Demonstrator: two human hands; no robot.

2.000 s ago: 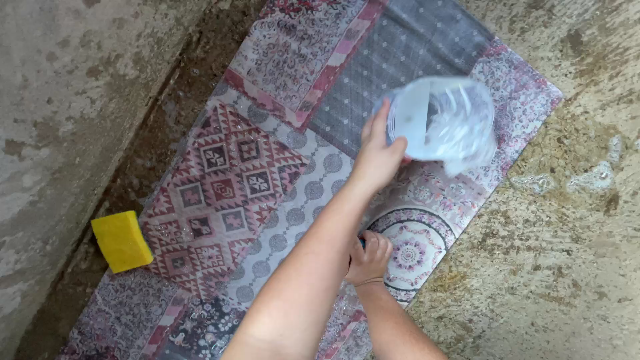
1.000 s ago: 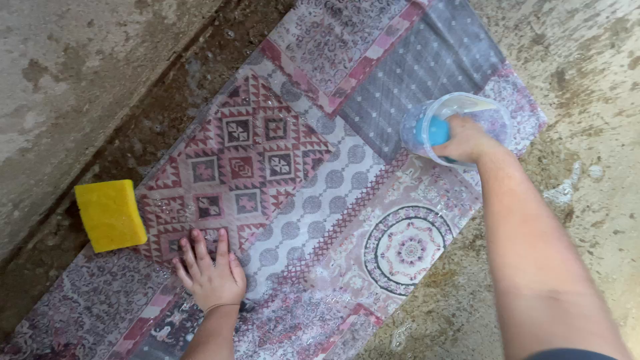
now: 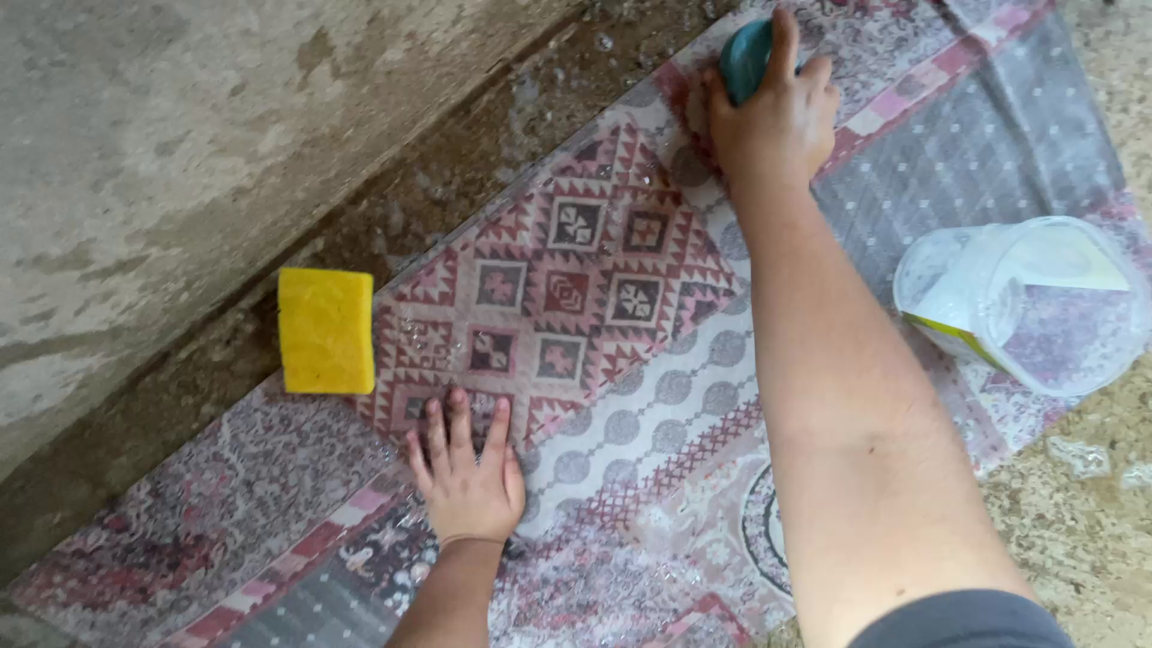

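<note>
A wet patterned mat (image 3: 666,387) lies diagonally on the floor. My left hand (image 3: 470,477) rests flat on its lower middle part, fingers spread and holding nothing. Near the mat's upper edge, my right hand (image 3: 778,117) grips a teal scrubber (image 3: 747,61) and presses it against the mat; the scrubber's underside is hidden. A clear plastic tub (image 3: 1066,306) lies tipped on its side at the right, to the right of my right forearm. The yellow sponge (image 3: 326,331) sits at the mat's left edge, up and left of my left hand.
A stained concrete wall or raised slab (image 3: 180,162) runs along the upper left. Between it and the mat is a wet, dirty strip of floor (image 3: 504,144). Rough wet concrete (image 3: 1071,513) with patches of suds lies at the lower right.
My right hand has come out of the tub and moved left to the mat's upper edge with the teal scrubber. My left hand remains flat on the mat. The view has shifted closer.
</note>
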